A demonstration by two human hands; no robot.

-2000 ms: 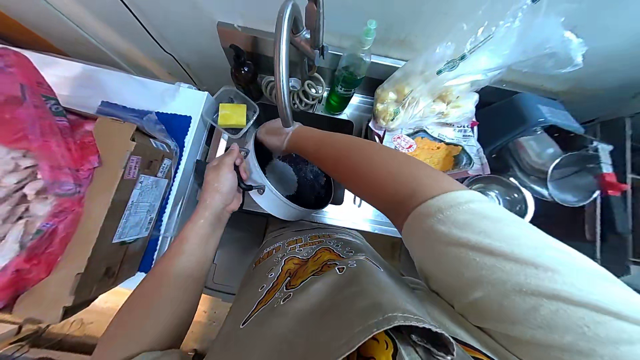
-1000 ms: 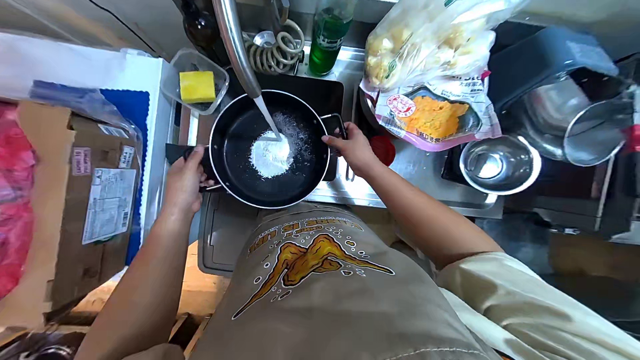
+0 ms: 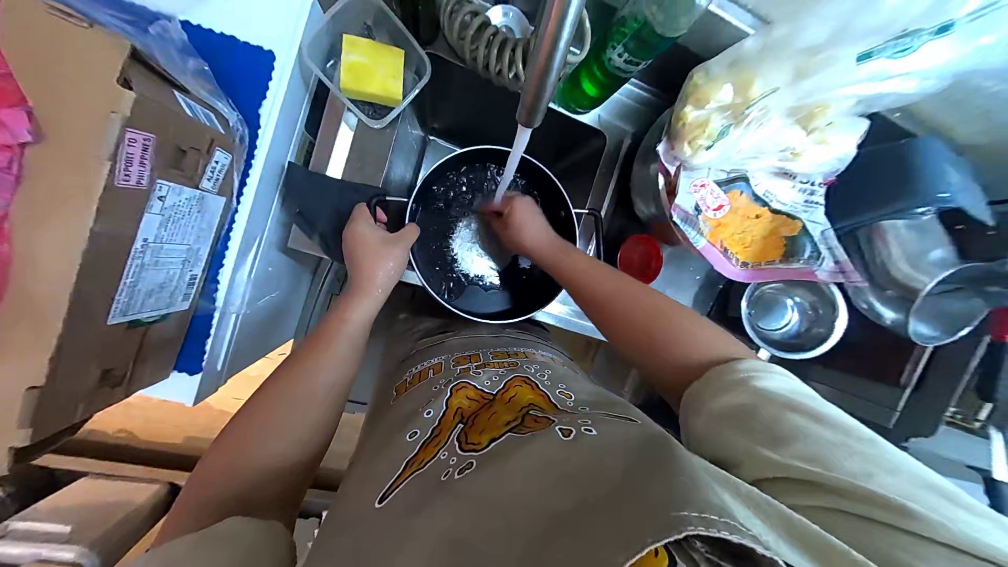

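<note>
A black two-handled cooking pot [image 3: 472, 299] sits over the sink, with white foamy water in it. My left hand [image 3: 376, 250] grips the pot's left loop handle. Inside the pot, beside the stream of water, is my right hand [image 3: 516, 224]; its fingers are blurred, and whether they hold anything cannot be told. Water runs from the metal faucet spout [image 3: 543, 79] into the pot. A dark flat piece [image 3: 327, 206] lies left of the pot, by my left hand.
A plastic tub [image 3: 315, 47] with a yellow sponge [image 3: 372, 71] stands back left, a green bottle [image 3: 610, 67] behind the faucet. On the right are a food pouch [image 3: 752, 224], a red lid [image 3: 640, 258], a metal bowl [image 3: 794, 319] and a strainer [image 3: 953, 307]. A cardboard box [image 3: 94, 260] is left.
My right hand has left the pot's right handle, which it held one second ago, and is now inside the pot. My left hand stays at the left handle.
</note>
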